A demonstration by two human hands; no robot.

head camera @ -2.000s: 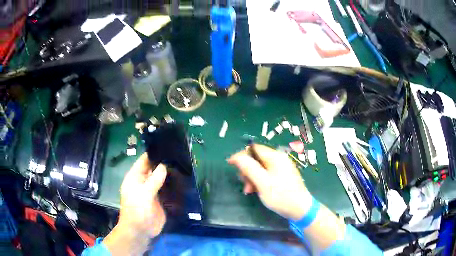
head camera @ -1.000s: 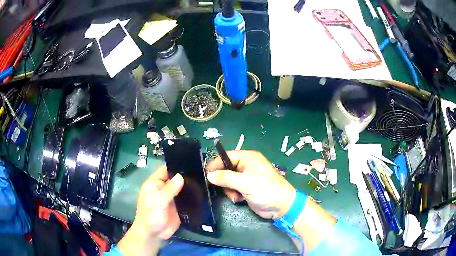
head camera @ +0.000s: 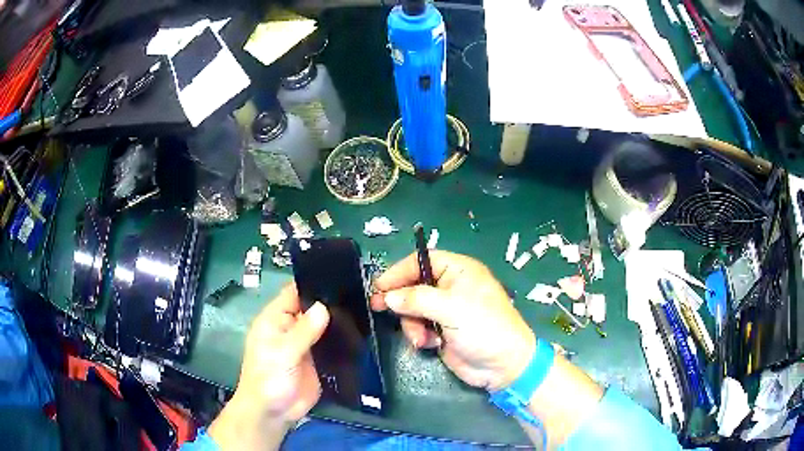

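A black phone screen (head camera: 339, 326), dark and glossy, stands slightly tilted in the lower middle. My left hand (head camera: 280, 357) holds it by its left edge, thumb on the front. My right hand (head camera: 458, 317) wears a bright blue wrist strap (head camera: 524, 374). It holds a thin dark stick-like tool (head camera: 425, 267), possibly tweezers, pointing up. My right fingertips are at the screen's right edge; whether they touch it is hard to tell. What lies behind the screen is hidden.
An electric screwdriver (head camera: 419, 88) hangs upright behind a screw dish (head camera: 361, 170). Small parts (head camera: 547, 247) lie right, others (head camera: 273, 233) left. Phone trays (head camera: 154, 286) stand left, pens (head camera: 679, 339) lie right. A tape roll (head camera: 633, 181) and fan (head camera: 716, 211) are back right. Bottles (head camera: 278, 136) stand back left.
My right hand has come left to the screen's edge since the oldest frame. Since the last one, its tool has turned more upright. My left hand keeps its hold.
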